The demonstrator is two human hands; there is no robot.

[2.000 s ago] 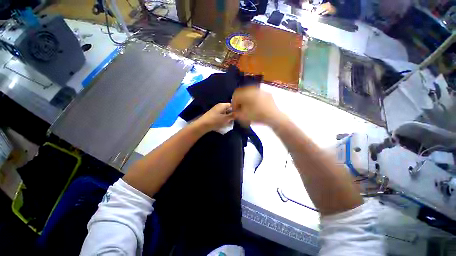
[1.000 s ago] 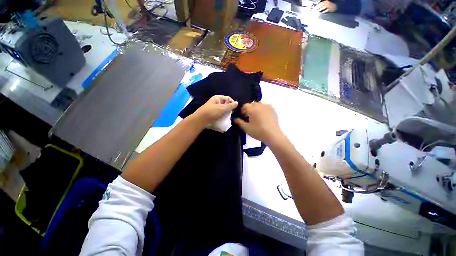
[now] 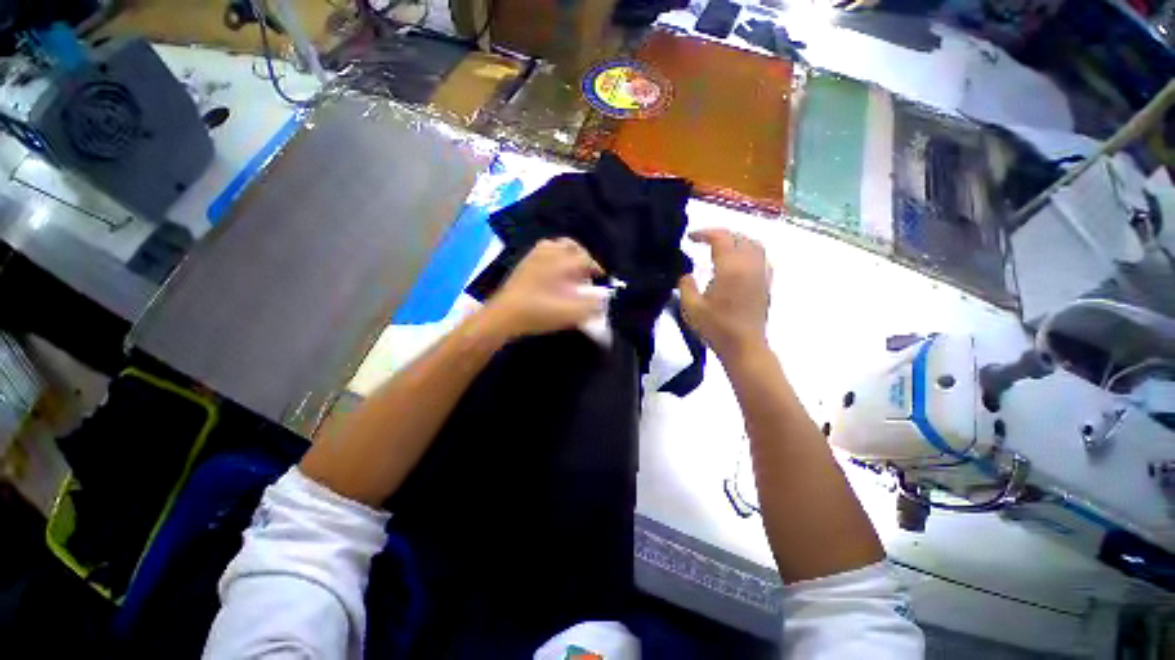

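A bundle of crumpled black cloth pieces (image 3: 612, 213) lies on the white table in front of me, and black cloth runs from it down over the table edge to my lap. My left hand (image 3: 554, 290) is closed at the bundle's near left side. A small white piece (image 3: 598, 317) shows under its fingers. My right hand (image 3: 732, 290) is at the bundle's right side, thumb and fingers apart, with nothing seen in it. A narrow black strip (image 3: 688, 355) hangs from the bundle onto the table below my right hand.
A white sewing machine head with a blue stripe (image 3: 902, 406) stands at the right. A dark looped tool (image 3: 738, 496) lies on the table (image 3: 696, 477). A grey board (image 3: 322, 245) lies at left, with a grey fan-vented box (image 3: 123, 129) beyond. An orange sheet (image 3: 722, 110) is at the back.
My right hand has moved away to the right from the middle of the bundle and opened. The bundle's top has shifted and spread slightly right. My left hand stays at the bundle.
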